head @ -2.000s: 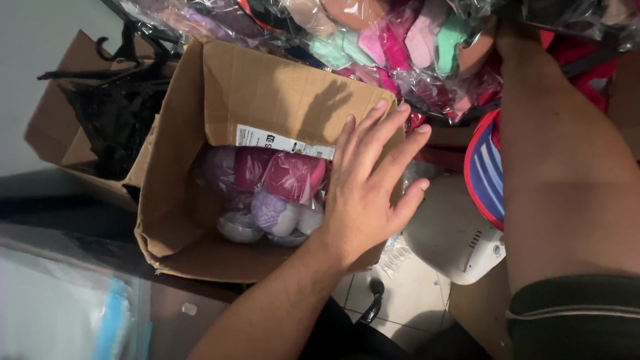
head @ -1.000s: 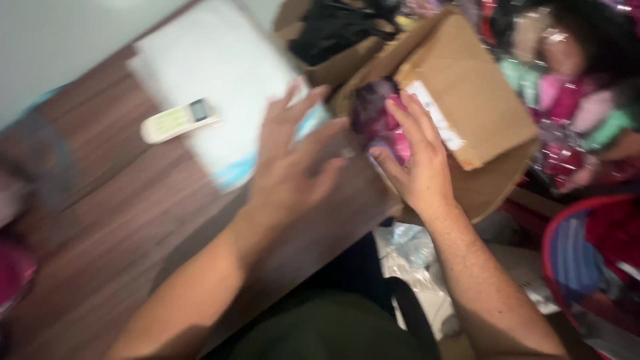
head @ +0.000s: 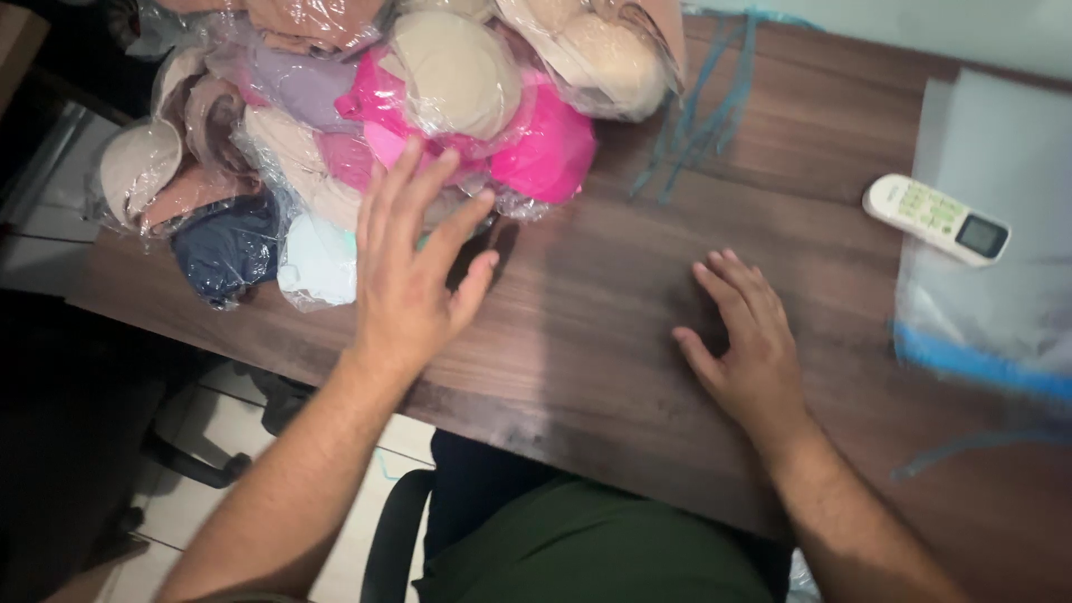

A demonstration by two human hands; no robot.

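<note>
My left hand point(head: 410, 260), fingers spread and holding nothing, is at the near side of a pile of bras in clear plastic bags. Nearest its fingertips are bright pink bras point(head: 544, 142) and a beige padded bra point(head: 456, 75) on top of them. A navy bagged item point(head: 226, 251) and a pale blue one point(head: 318, 260) lie left of the wrist. My right hand point(head: 745, 343) is over the middle of the brown wooden table point(head: 603, 335), its fingers apart and nothing in them. Whether it touches the wood I cannot tell.
A white remote control point(head: 938, 219) lies partly on a stack of clear plastic bags point(head: 997, 310) with a blue edge, at the right. Thin blue plastic strips point(head: 712, 109) are near the wall. A chair's black armrest point(head: 400, 536) stands below the table's front edge.
The view has swung from the cardboard boxes to the table with the bagged bras. Both hands were near the box one second ago; now they are over the table and farther apart.
</note>
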